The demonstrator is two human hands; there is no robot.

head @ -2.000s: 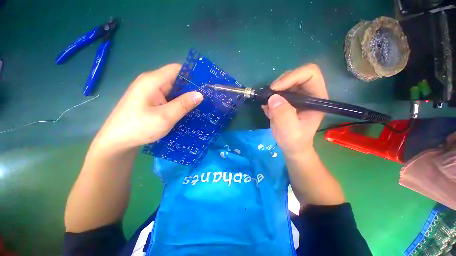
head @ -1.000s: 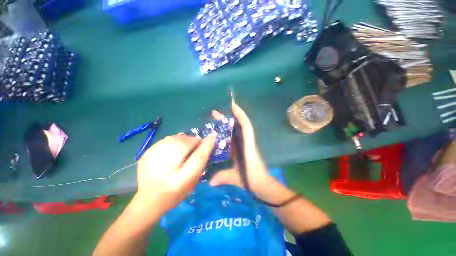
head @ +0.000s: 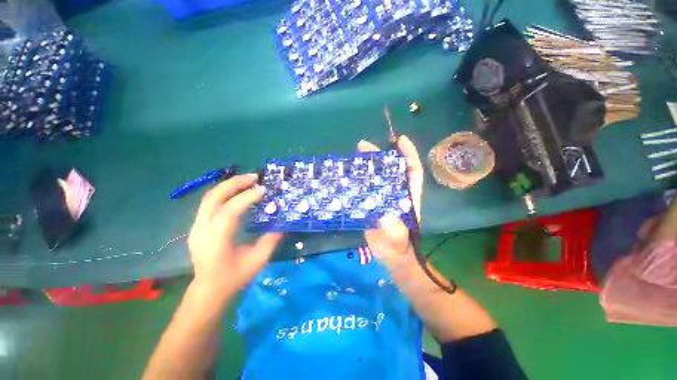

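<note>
A blue circuit board [head: 334, 194] is held level above the bench edge, its component side up with rows of small white and dark parts. My left hand [head: 226, 223] grips its left end. My right hand [head: 397, 215] grips its right end and also keeps the soldering iron [head: 391, 128], whose metal tip points up past the board; its black cord hangs by my wrist. Blue-handled cutters [head: 202, 182] lie left of the board, partly hidden by my left hand. A thin solder wire [head: 126, 259] trails on the mat at left.
Component-covered boards lie at the top [head: 356, 33] and upper left [head: 52, 85]. A tan cup [head: 462, 159] and black station [head: 534, 119] stand at right, with thin strands [head: 594, 70] behind. A dark pouch [head: 59, 204] lies far left. A red stool [head: 542, 252] and part of a person [head: 642, 278] show at lower right.
The board has gone from solder side up and tilted to component side up and level. The iron has left its face. The view now takes in more of the bench.
</note>
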